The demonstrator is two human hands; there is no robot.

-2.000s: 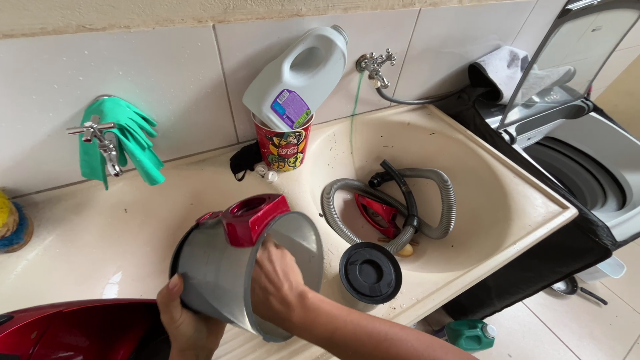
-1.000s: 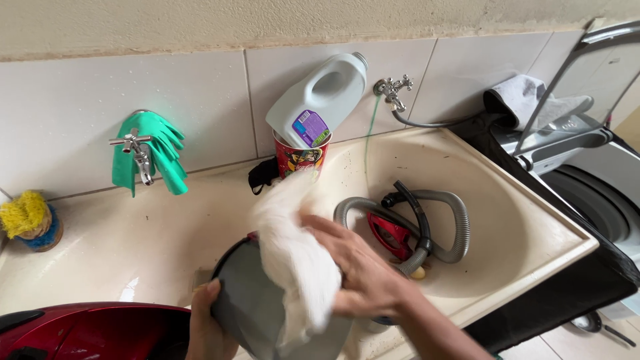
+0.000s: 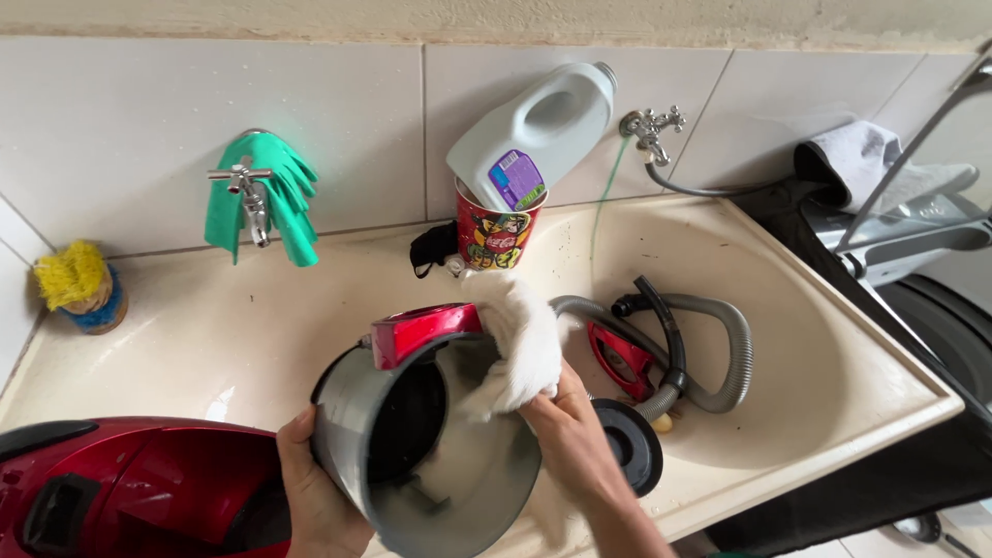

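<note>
My left hand (image 3: 322, 480) grips the lower left side of a translucent grey vacuum cleaner dust container (image 3: 341, 442), which has a glossy red part on its rim. The container is tilted, its open mouth facing right and toward me. In my right hand (image 3: 570, 434) is a white cloth (image 3: 519, 341), held at the right edge of the mouth. A round black lid-like part (image 3: 632, 446) lies just right of my right wrist. Left of my left hand sits the red vacuum cleaner body (image 3: 155, 480).
The right basin holds a grey corrugated hose (image 3: 732, 341) and a red plastic part (image 3: 620, 360). Against the wall stand a red cup (image 3: 496, 232) with a plastic jug (image 3: 535, 124) on it, and green gloves (image 3: 291, 201) on a tap. A yellow-and-blue brush (image 3: 85, 287) is far left.
Two seconds ago my right hand was inside the container; it is now outside at the rim with the white cloth showing. The container's mouth has turned more toward the camera.
</note>
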